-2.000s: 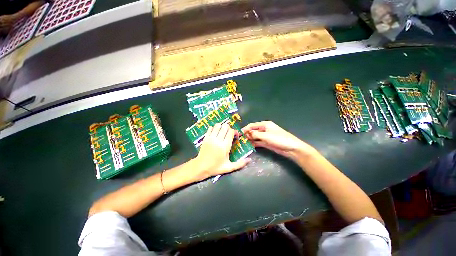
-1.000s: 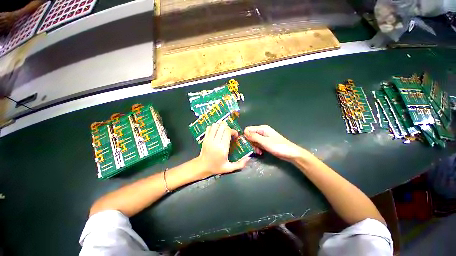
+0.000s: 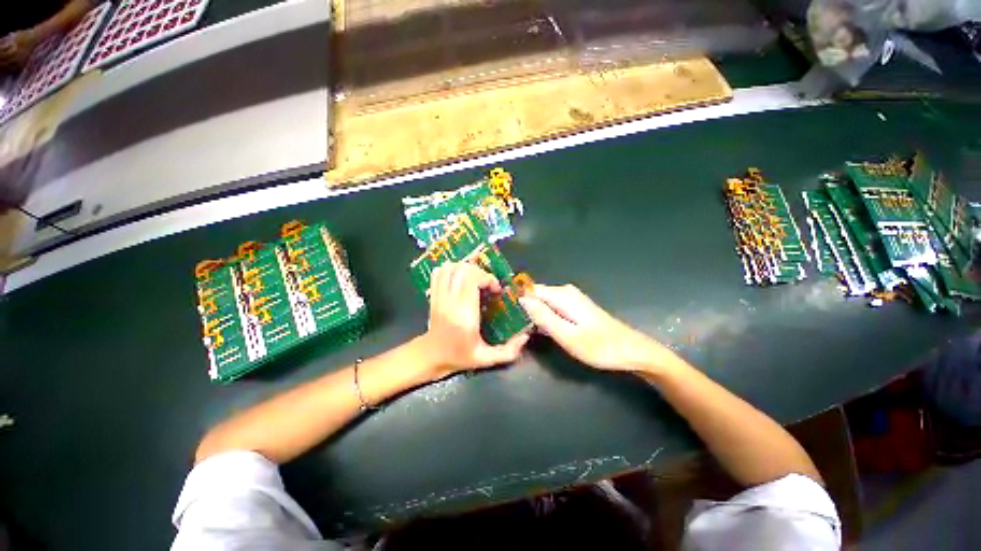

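My left hand (image 3: 460, 323) grips a green PCB panel (image 3: 503, 314) in front of me, its fingers over the panel's left part. My right hand (image 3: 581, 326) holds the panel's right edge, with the fingertips close to my left hand's. An orange end shows between the hands. My fingers hide part of the panel. Just beyond lies a pile of separated boards (image 3: 463, 215) with orange ends. A stack of uncut panels (image 3: 282, 307) stands left of my hands, with orange hooked ends along its far side.
A row of narrow boards (image 3: 765, 231) and a loose heap of panels (image 3: 898, 231) lie right. Beyond the pale strip are a grey-white board (image 3: 204, 97), a wooden board (image 3: 516, 113) under clear plastic and a plastic bag (image 3: 861, 32). Red-dotted trays (image 3: 140, 27) and a person's hand (image 3: 22, 48) show far left.
My right hand has turned and moved slightly down and left, against the held panel. The panel is tilted more steeply between my hands. The piles look unchanged.
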